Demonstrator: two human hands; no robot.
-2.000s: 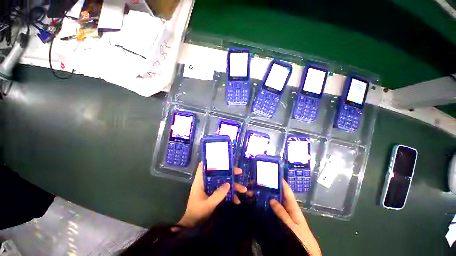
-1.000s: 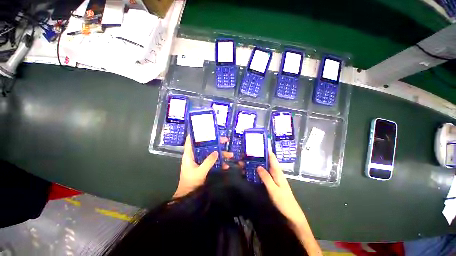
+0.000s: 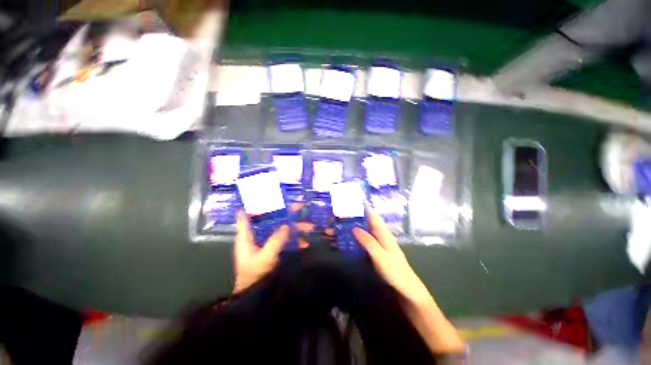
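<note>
The view is blurred. My left hand holds a blue keypad phone with a lit white screen, thumb over its keys. My right hand holds another blue keypad phone, also lit white, thumb at its keys. Both phones are above the front row of a clear blister tray. Blue phones with lit screens lie in the tray, four in the back row and four in the front row, partly hidden by the held ones. White paper slips lie in the front right pocket and the back left pocket.
A smartphone lies on the dark green bench right of the tray. A blurred white fan stands at the far right. White papers are heaped at the upper left. Another person's blue clothing shows at the lower right.
The camera view has shifted and turned, so the tray looks level and further left, and the picture is more blurred. Both hands still hold their phones.
</note>
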